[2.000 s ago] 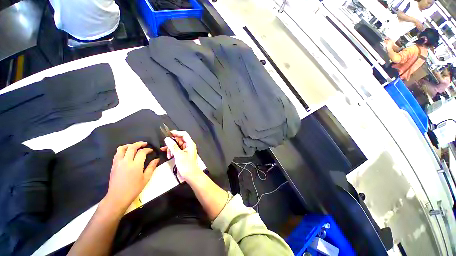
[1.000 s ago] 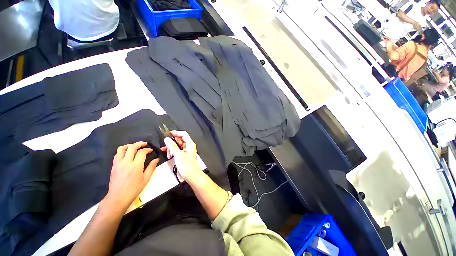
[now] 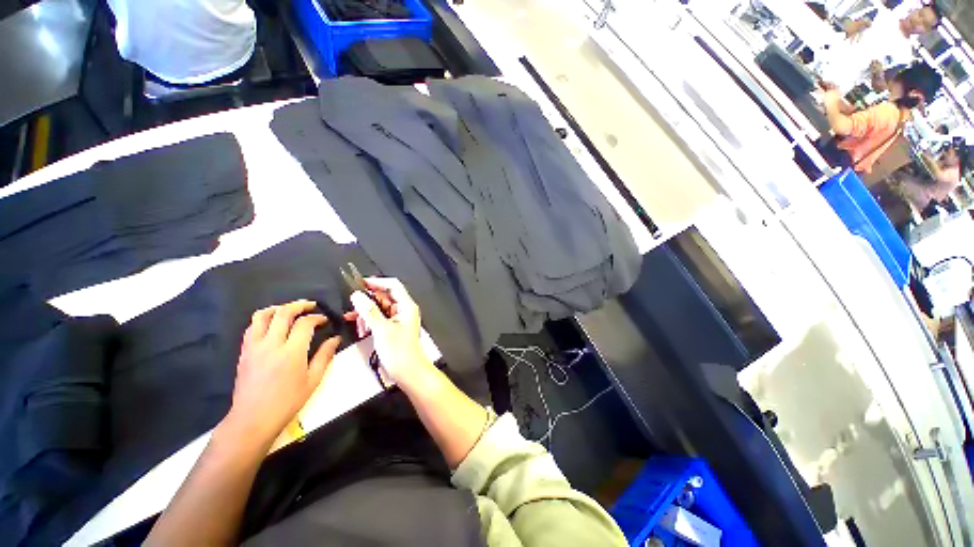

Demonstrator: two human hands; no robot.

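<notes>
A stack of dark garment panels [image 3: 171,363] lies on the white tabletop [image 3: 283,171] in front of me. My left hand [image 3: 280,363] lies on the right end of this stack, fingers bent over the cloth near its edge. My right hand [image 3: 390,331] is just right of it and holds the thread snips [image 3: 352,280], blades pointing up and away. The fingertips of my right hand are close to the cloth edge; whether they also pinch cloth cannot be told. Turned-back panels [image 3: 69,395] form a bulky heap at the left.
A second panel stack [image 3: 160,208] lies along the far left edge. A large panel bundle [image 3: 513,203] covers the table's right side. White cords [image 3: 545,374] hang below it. Blue crates stand beyond the table [image 3: 352,32] and at lower right [image 3: 678,497]. Other people sit beyond.
</notes>
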